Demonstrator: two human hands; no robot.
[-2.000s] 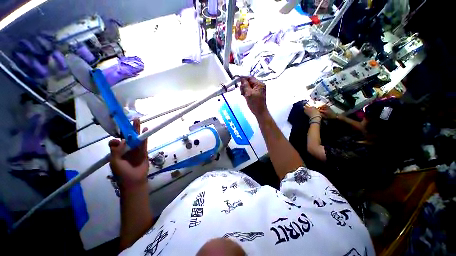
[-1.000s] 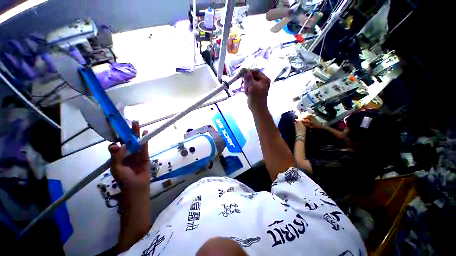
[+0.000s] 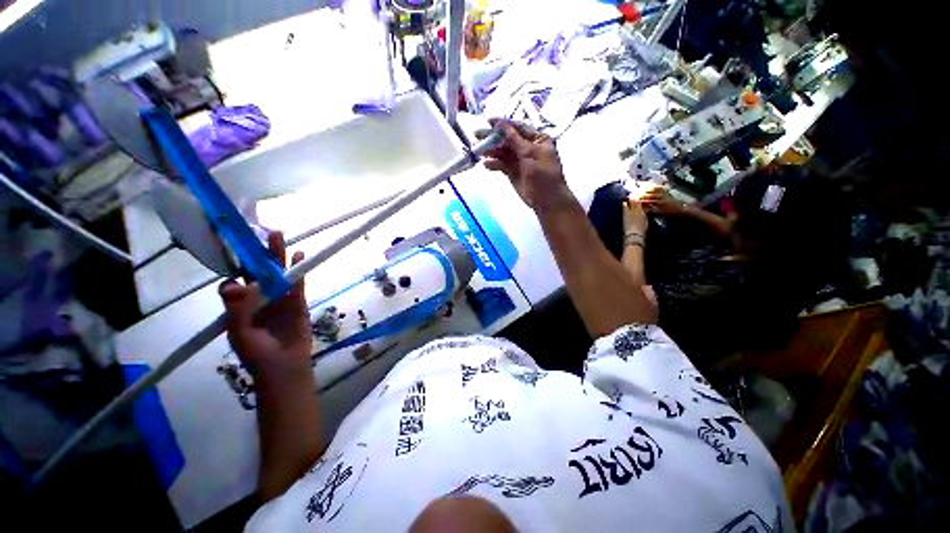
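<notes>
My left hand [image 3: 273, 323] holds the long pale thread stand pole [image 3: 365, 225] where the blue spool arm [image 3: 208, 196] meets it. My right hand [image 3: 526, 161] holds the pole's upper right end, fingers around the tip. The pole slants above the table, its other end reaching the lower left. Grey round spool rests [image 3: 190, 227] sit at the blue arm. Below the pole, the white and blue sewing machine head [image 3: 391, 292] lies on the white table top [image 3: 198, 458].
A blue JACK panel [image 3: 482, 242] is on the table right of the machine head. A white trough [image 3: 417, 125] stands behind. At the right, another person's hands [image 3: 644, 208] are at a neighbouring machine [image 3: 698, 135]. Purple cloth [image 3: 231, 135] lies at the back left.
The view has shifted slightly. My right hand's fingers have opened out somewhat around the pole's end. My left hand keeps its hold by the blue arm.
</notes>
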